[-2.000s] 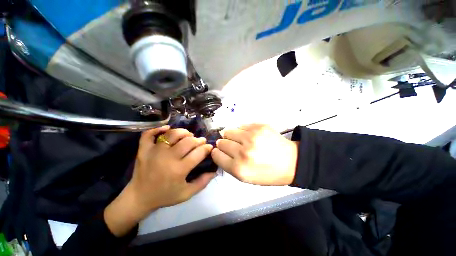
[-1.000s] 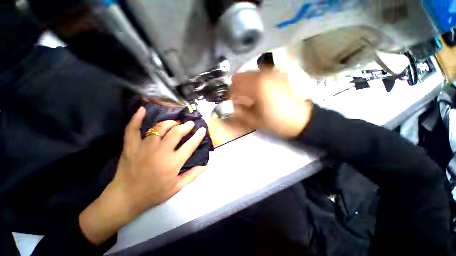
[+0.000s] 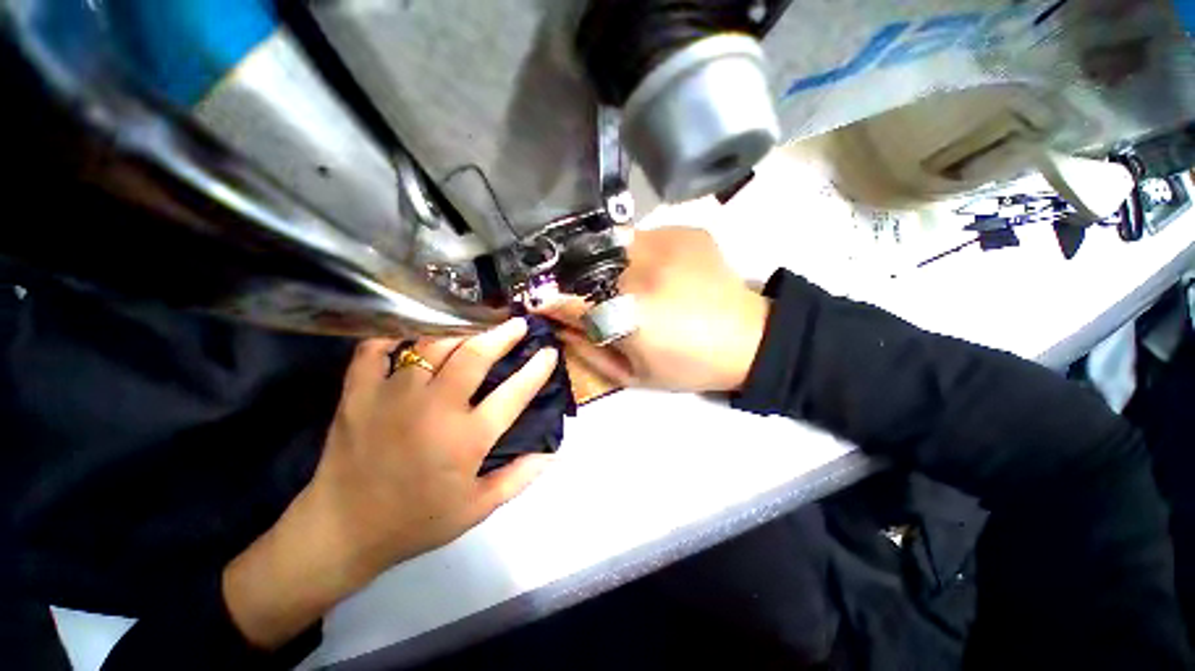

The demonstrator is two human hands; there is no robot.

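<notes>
The black garment piece [image 3: 535, 413] lies at the presser foot and needle area [image 3: 535, 282] of the sewing machine [image 3: 485, 118]. My left hand [image 3: 417, 439], with a gold ring, lies on the black cloth, fingers spread and fingertips near the foot, pressing the cloth. My right hand [image 3: 675, 315] is at the right side of the foot, behind a small silver knob [image 3: 612, 319]. Its fingertips are partly hidden by the machine parts, and what they touch cannot be told clearly.
A white and black knob [image 3: 704, 115] hangs from the machine head. A curved metal bar [image 3: 302, 282] runs at left. Small black scraps [image 3: 999, 232] lie on the white table [image 3: 708, 452] at right. Dark cloth covers the left side and my lap.
My right hand has moved from the cloth beside my left fingers to the right side of the foot. My left hand stays on the cloth. The view has turned and come closer.
</notes>
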